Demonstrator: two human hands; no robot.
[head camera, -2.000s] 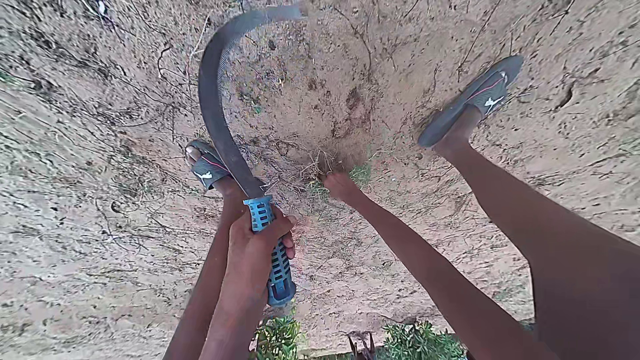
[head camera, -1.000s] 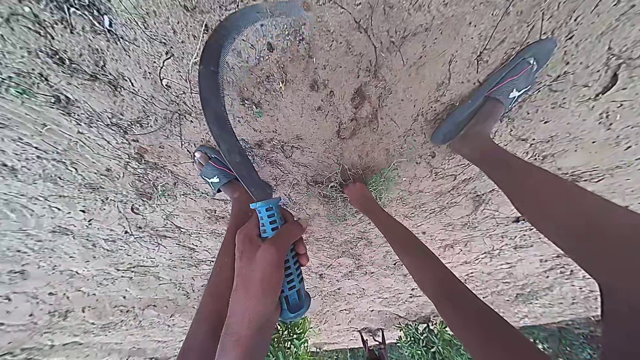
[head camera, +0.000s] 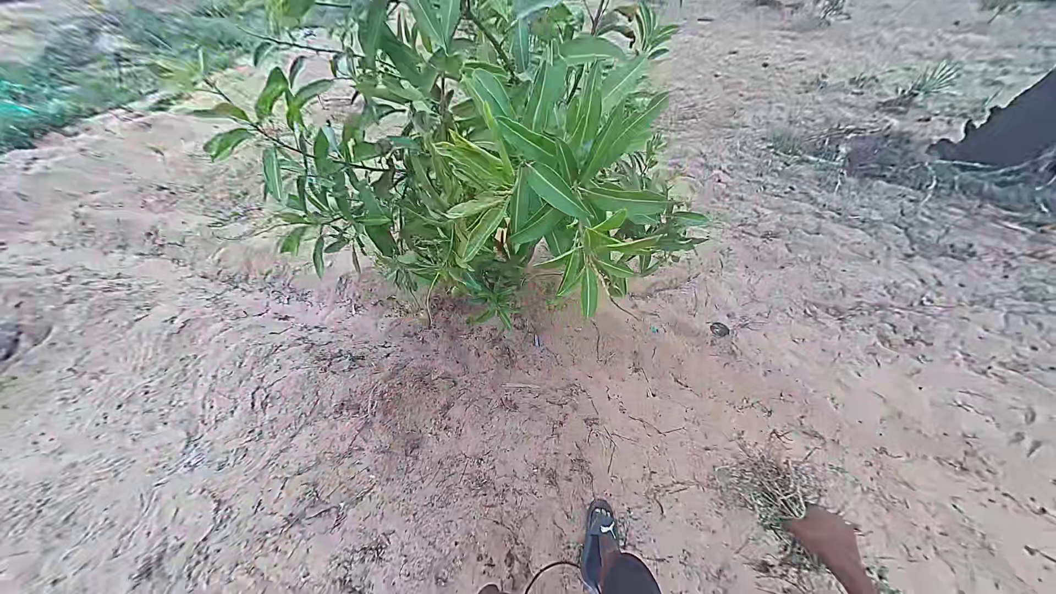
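Observation:
At the lower right, my right hand (head camera: 825, 540) is closed around a clump of dry, thin-stemmed weeds (head camera: 771, 491) just above the sandy soil. My left hand is out of the picture. At the bottom edge shows a thin dark curve (head camera: 553, 568), which looks like part of the sickle's blade; its handle is hidden below the frame. Right of this curve, a foot in a dark slipper (head camera: 601, 528) points forward. A leafy green shrub (head camera: 528, 181) with long narrow leaves grows ahead, well beyond both hand and foot.
Bare sandy ground (head camera: 289, 445) with scattered twigs surrounds the shrub. Green netting or low growth (head camera: 33, 115) lies at the upper left. A dark, jagged-edged object (head camera: 1011, 128) stands at the right edge. A small dark round thing (head camera: 719, 329) rests right of the shrub.
The view has swung up and forward, bringing the shrub into sight. My left hand, which held the blue-handled sickle, has left the view. My right hand now appears at the lower right with weeds.

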